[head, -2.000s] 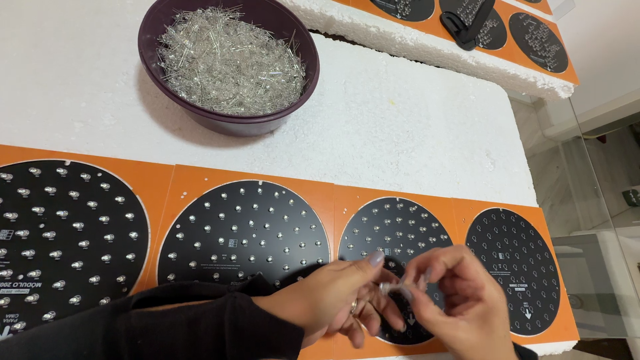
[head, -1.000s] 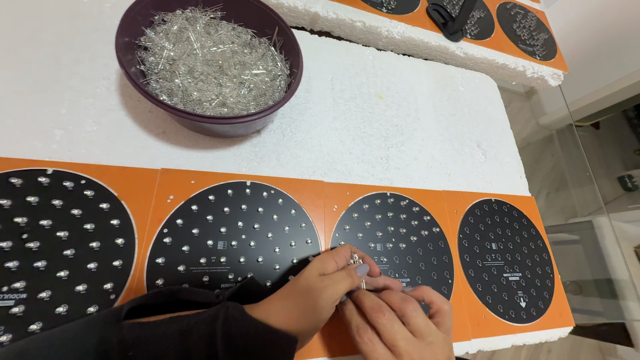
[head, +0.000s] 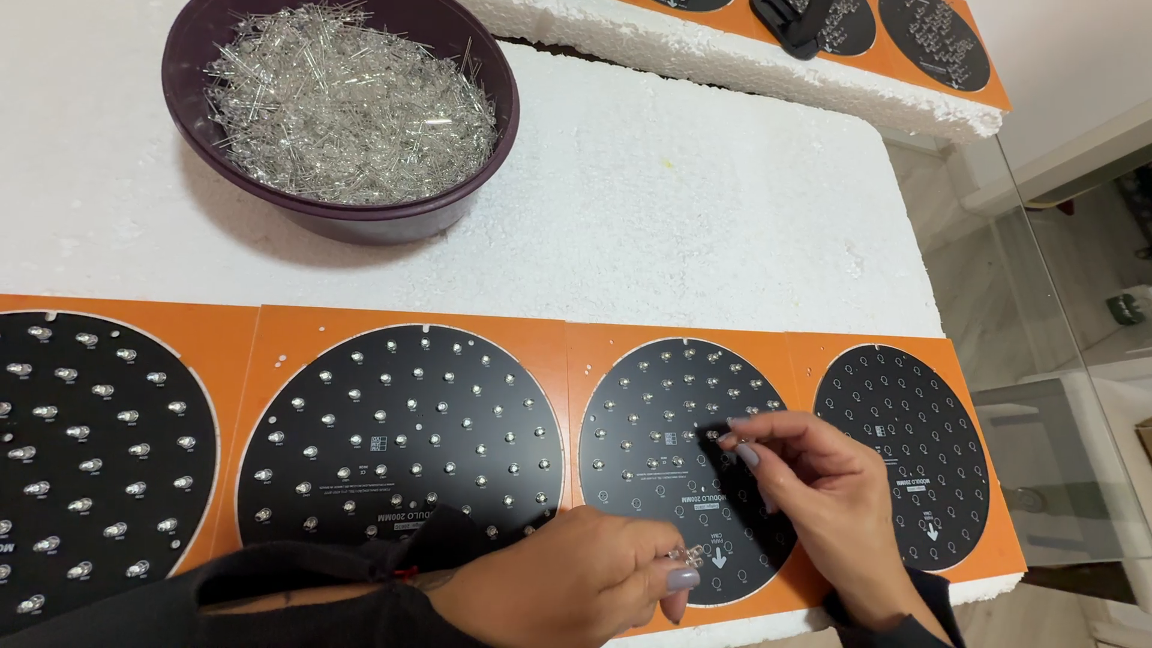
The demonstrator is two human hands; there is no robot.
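Observation:
My left hand (head: 576, 576) pinches several clear LEDs (head: 688, 555) between thumb and fingers, low over the third round black circuit board (head: 630, 504). My right hand (head: 819, 486) is over that board's right side, thumb and index fingertip together; a small LED seems to be between them, mostly hidden. The board's upper part bears clear LEDs, while its lower part shows printed outlines. To the left, another black board (head: 396, 477) carries rows of LEDs. The rightmost board (head: 909, 450) shows printed outlines. A dark purple bowl (head: 387, 216) full of loose clear LEDs stands at the upper left.
The boards sit in orange panels (head: 585, 351) along the front of a white foam slab (head: 684, 216). Behind it, a second foam block (head: 720, 67) holds more boards and a black object (head: 792, 27). A glass edge lies beyond the slab's right side.
My hands were together over the third board one second ago and are now apart. The right hand has moved up and right from the left, which still holds LEDs.

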